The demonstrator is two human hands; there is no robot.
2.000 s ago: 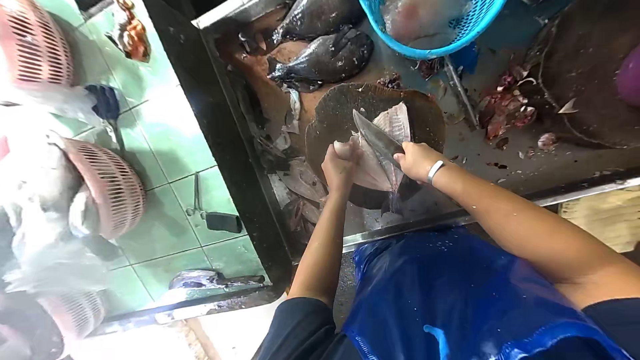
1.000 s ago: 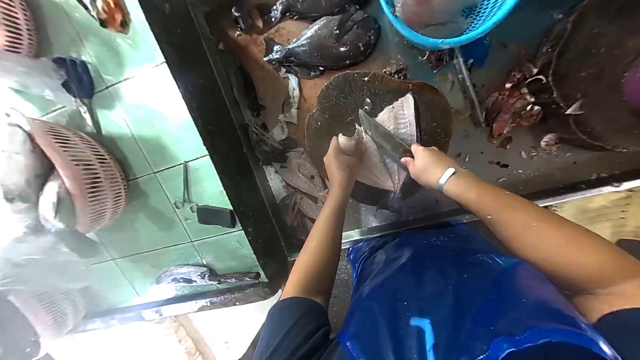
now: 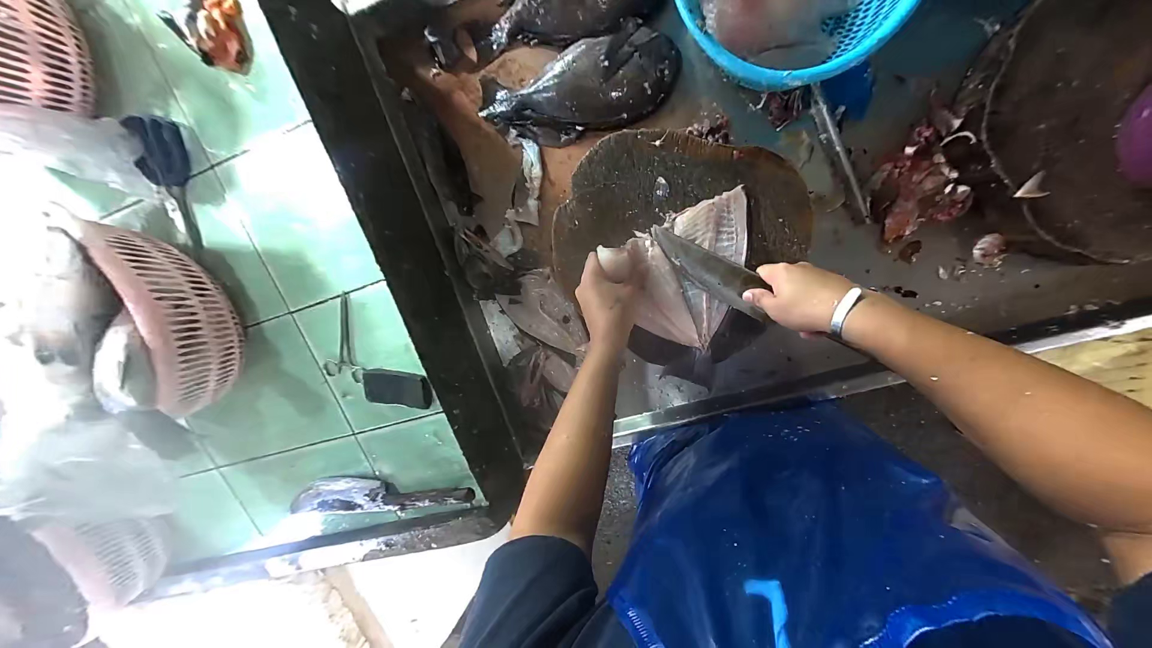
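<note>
An opened, pale-fleshed fish (image 3: pixel 666 301) lies on a round wooden chopping block (image 3: pixel 621 175), its tail toward me. My left hand (image 3: pixel 610 292) grips the left side of the fish, with a whitish rounded piece at the thumb that I cannot identify. In my right hand (image 3: pixel 801 299) is a knife (image 3: pixel 706 265), its handle mostly hidden by the fingers. The blade lies across the upper middle of the flesh, its tip close to my left hand. Ribs show on the fish's right flap.
Dark whole fish (image 3: pixel 594 81) lie beyond the block. A blue plastic basket (image 3: pixel 783 79) stands at the top, with a metal tool (image 3: pixel 839 153) and fish offal (image 3: pixel 918 184) nearby. On green tiles at left are pink baskets (image 3: pixel 184 315), scissors (image 3: pixel 342 337) and a cleaver (image 3: pixel 360 495).
</note>
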